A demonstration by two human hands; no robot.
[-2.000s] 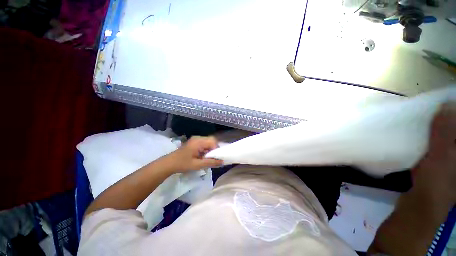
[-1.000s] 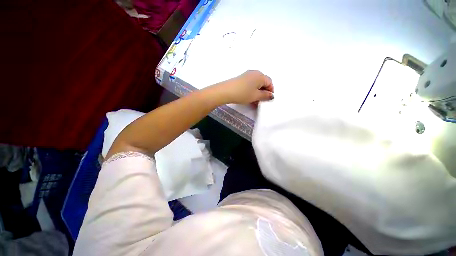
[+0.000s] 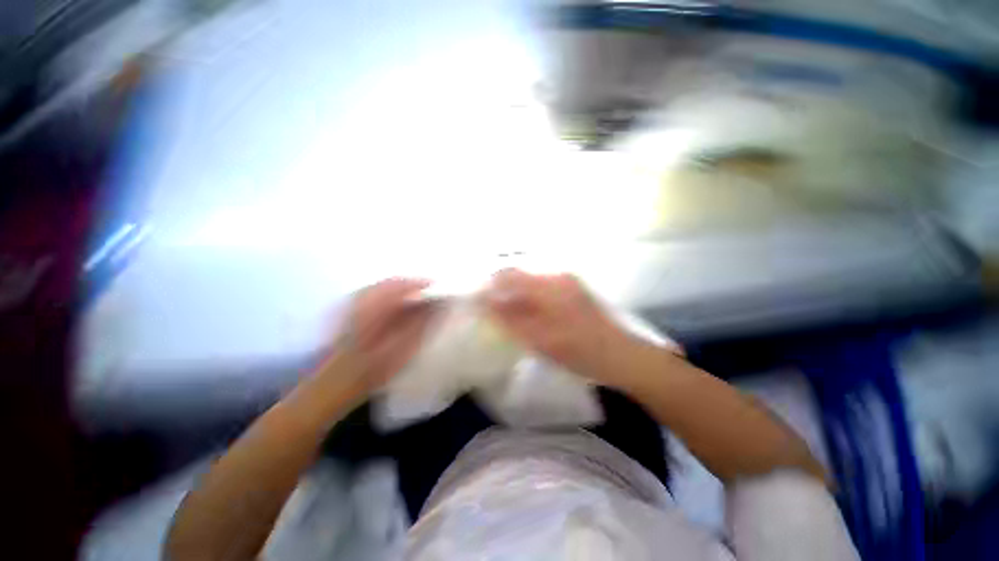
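The frame is strongly blurred. My left hand [image 3: 386,324] and my right hand [image 3: 548,312] are close together at the near edge of the white table. Both hold a white fabric piece [image 3: 451,356], which is bunched between them and hangs down over the edge towards my lap. The fingertips are lost in blur and glare. The sewing machine head [image 3: 635,71] is a smeared pale shape beyond my right hand, with a dark spot at its needle area. The needle and presser foot cannot be made out.
The white table [image 3: 219,318] has bright glare across its middle. A small dark and yellow-brown object [image 3: 750,162], perhaps the snips, lies right of the needle area. A blue basket [image 3: 871,438] is below the table at right. Dark red cloth [image 3: 38,362] is at far left.
The view has swung to the right. My left hand has come in beside my right hand, which is now in view. The white fabric, spread wide before, is now gathered between both hands.
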